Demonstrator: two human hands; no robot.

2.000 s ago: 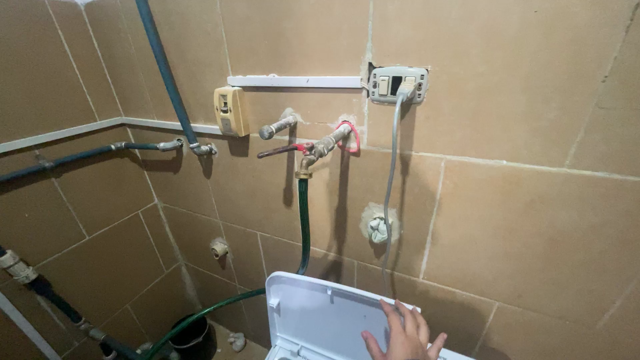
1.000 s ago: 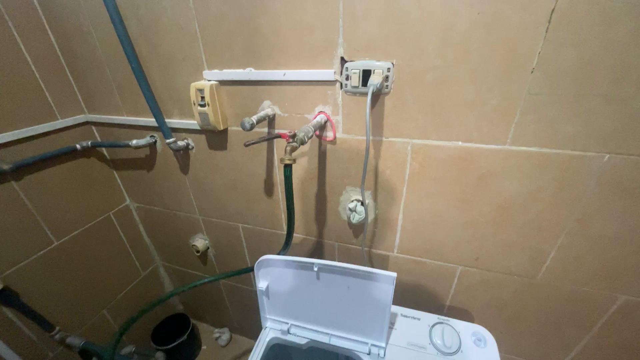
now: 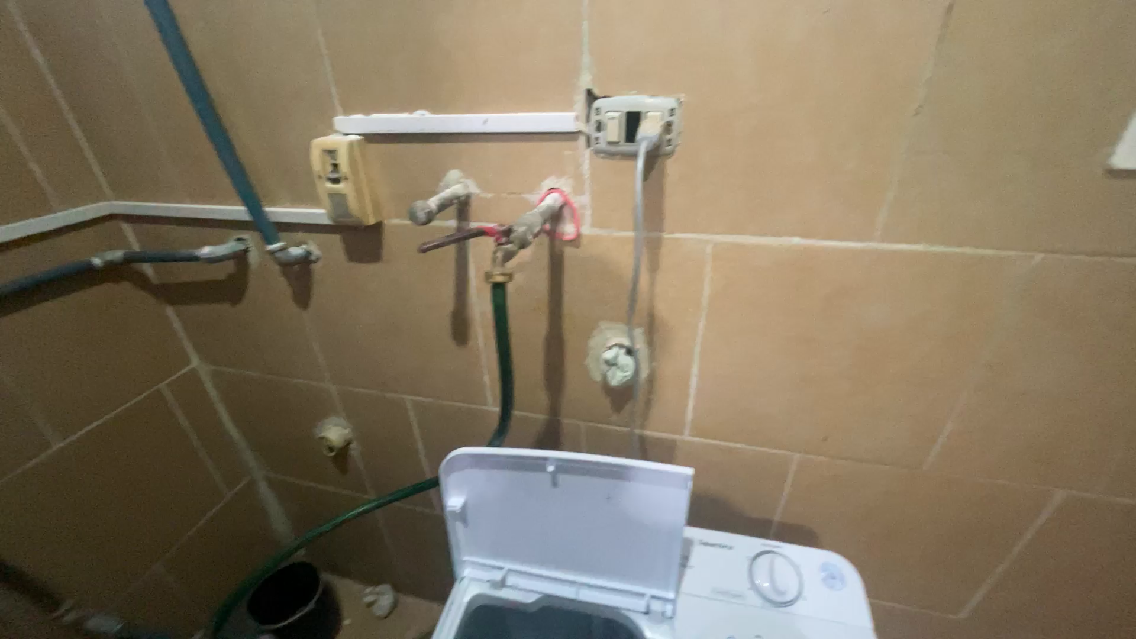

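Neither of my hands shows in the head view now. A white washing machine [image 3: 754, 581] stands at the bottom centre, its plastic lid [image 3: 572, 524] raised and its tub opening [image 3: 541, 621] partly in view. A round control dial [image 3: 776, 578] sits on its panel, right of the lid. Above it, a green hose [image 3: 503, 355] hangs from a wall tap [image 3: 524, 232] with a red-based lever. A grey power cord [image 3: 637, 231] runs from a wall socket [image 3: 635, 126] down behind the machine.
A dark bucket [image 3: 297, 603] stands on the floor at the lower left, near the green hose. Blue pipes [image 3: 213, 124], a yellowed wall switch box [image 3: 344, 180], white cable trunking [image 3: 461, 123], a capped pipe stub [image 3: 440, 197] and a stuffed wall outlet [image 3: 619, 366] are on the tiled wall.
A hand was at the raised lid two seconds ago; it has left the view. The view has shifted, and more of the machine's control panel shows.
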